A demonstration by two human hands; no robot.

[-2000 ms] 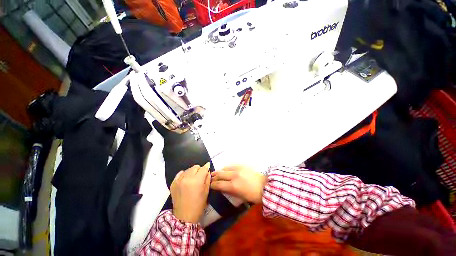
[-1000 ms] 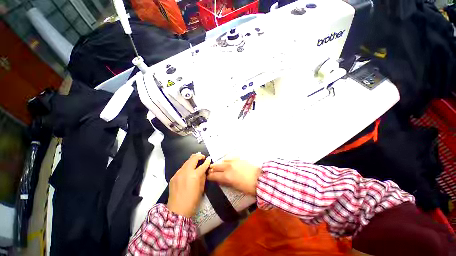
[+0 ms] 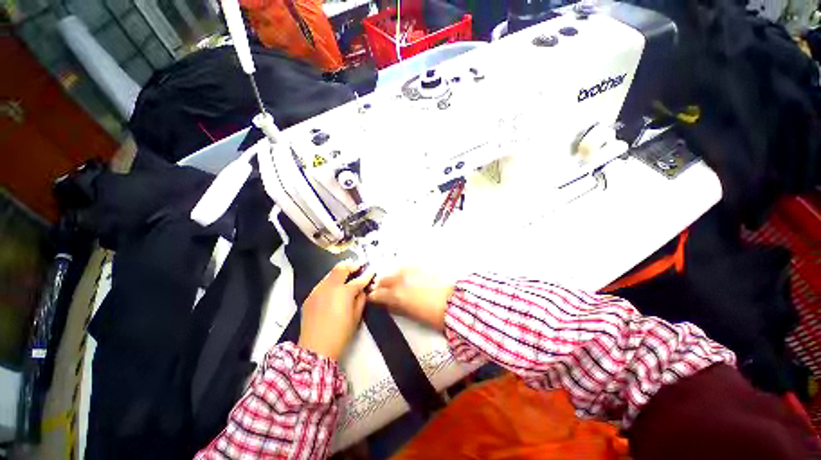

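Note:
A black fabric piece (image 3: 309,267) lies under the left end of the white sewing machine head (image 3: 504,99). My left hand (image 3: 331,310) pinches its edge just in front of the presser foot area. My right hand (image 3: 410,293) grips the narrow black strip (image 3: 396,352) beside it, fingertips close to my left. The strip runs from my fingers down over the table's front edge. My fingers and glare hide the needle.
Black cut pieces (image 3: 148,332) lie left of the machine, with white between layers. Small red snips (image 3: 449,201) lie under the arm. A red basket (image 3: 419,38) stands behind. Black fabric with orange trim (image 3: 655,269) and another red basket (image 3: 792,260) are at right.
Both hands have moved up toward the needle area with the fabric. More of the narrow strip and the table's front edge now show below them. The view has shifted slightly.

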